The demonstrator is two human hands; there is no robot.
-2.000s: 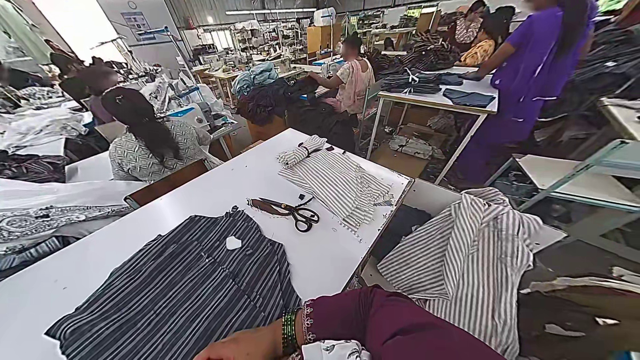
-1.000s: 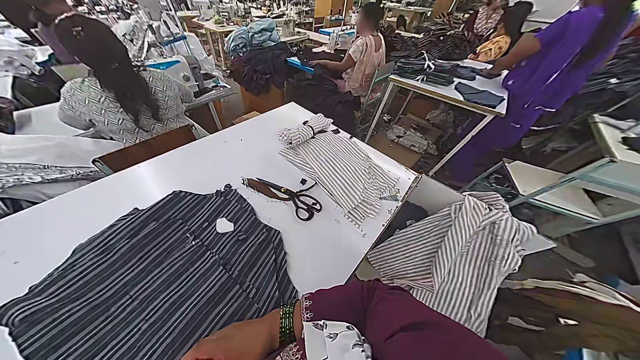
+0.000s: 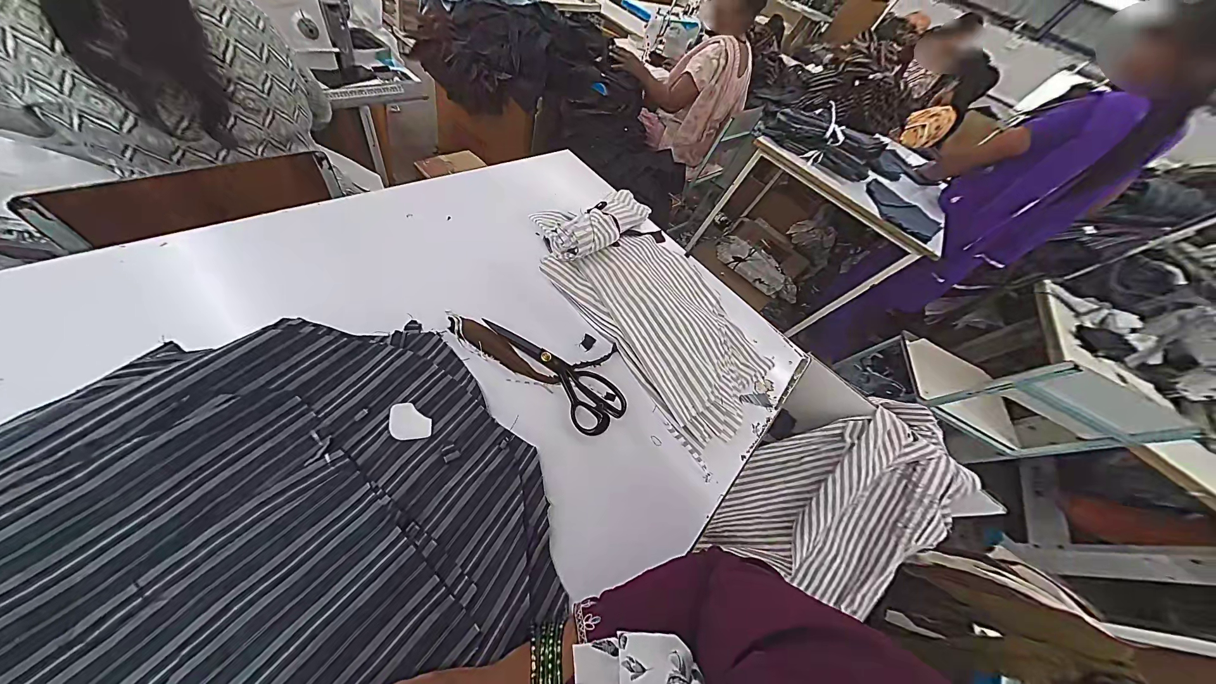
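Observation:
Dark blue striped fabric [image 3: 285,503], apparently a garment piece, lies spread on the white table [image 3: 627,532] with a small white patch [image 3: 410,422] on it. My right hand [image 3: 484,669] is at the bottom edge, over the lower part of this fabric; its fingers are cut off by the frame. Green bangles and a maroon sleeve show behind it. My left hand is out of view. Black-handled scissors [image 3: 560,369] lie beside a brown strip, right of the dark fabric. Farther right lie white-and-grey striped fabric pieces [image 3: 655,323] with a rolled striped bundle [image 3: 594,225] at their top.
More striped cloth [image 3: 845,484] lies beyond the table's right edge, near brown cloth [image 3: 1016,617]. A brown chair back [image 3: 190,204] stands along the far side, behind it a seated person [image 3: 161,85]. A person in purple [image 3: 1026,199] stands at another table [image 3: 845,195].
The view has shifted closer over the table. My right hand has slipped mostly below the frame's bottom edge. The scissors and striped fabrics lie as before.

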